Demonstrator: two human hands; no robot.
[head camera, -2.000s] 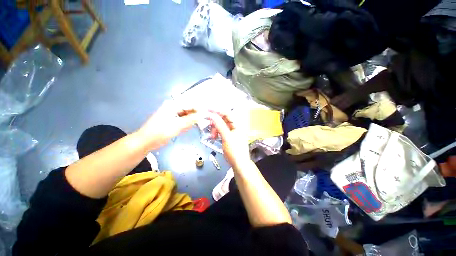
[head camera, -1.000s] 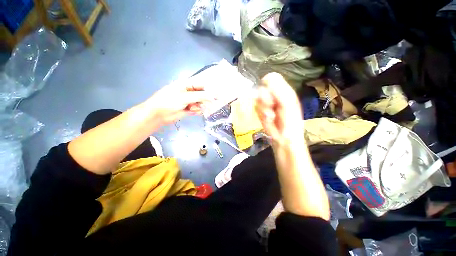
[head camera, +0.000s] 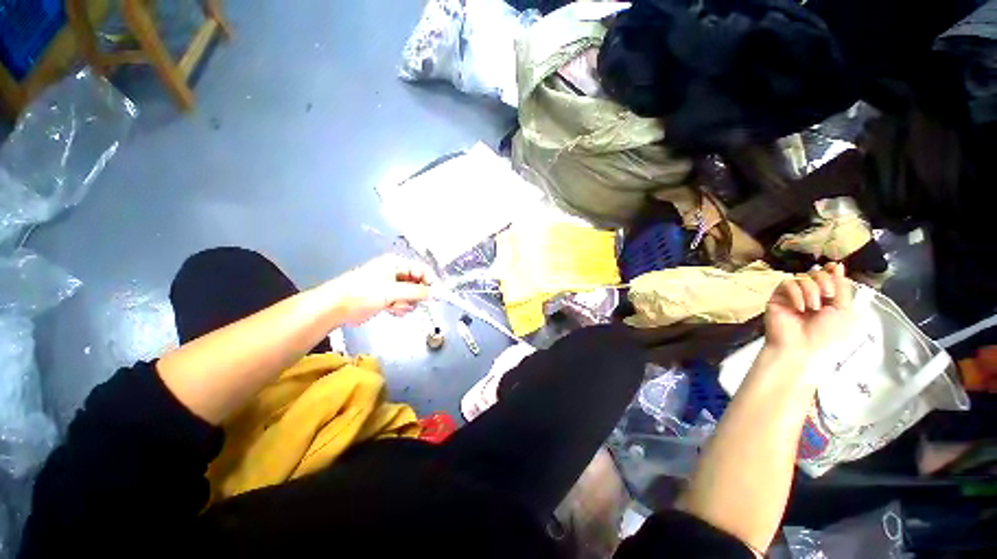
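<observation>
A thin yellow thread (head camera: 590, 288) runs nearly level between my two hands. My left hand (head camera: 391, 288) pinches one end of it between closed fingertips, above the floor left of the yellow cloth. My right hand (head camera: 809, 308) holds the other end in curled fingers, out over the canvas tote. A needle at the left fingertips is too small to make out. A mustard garment (head camera: 301, 420) lies bunched in my lap, touched by neither hand.
A small spool (head camera: 435, 340) and a slim pale tube (head camera: 469, 336) lie on the floor near my foot. A folded yellow cloth (head camera: 554, 265), a white sheet (head camera: 459, 207), the canvas tote (head camera: 875, 371) and heaped clothes lie ahead and right. A wooden stool (head camera: 153, 49) stands far left.
My right hand has moved far to the right from beside my left hand, and the thread between them now shows stretched. My left hand has shifted only slightly.
</observation>
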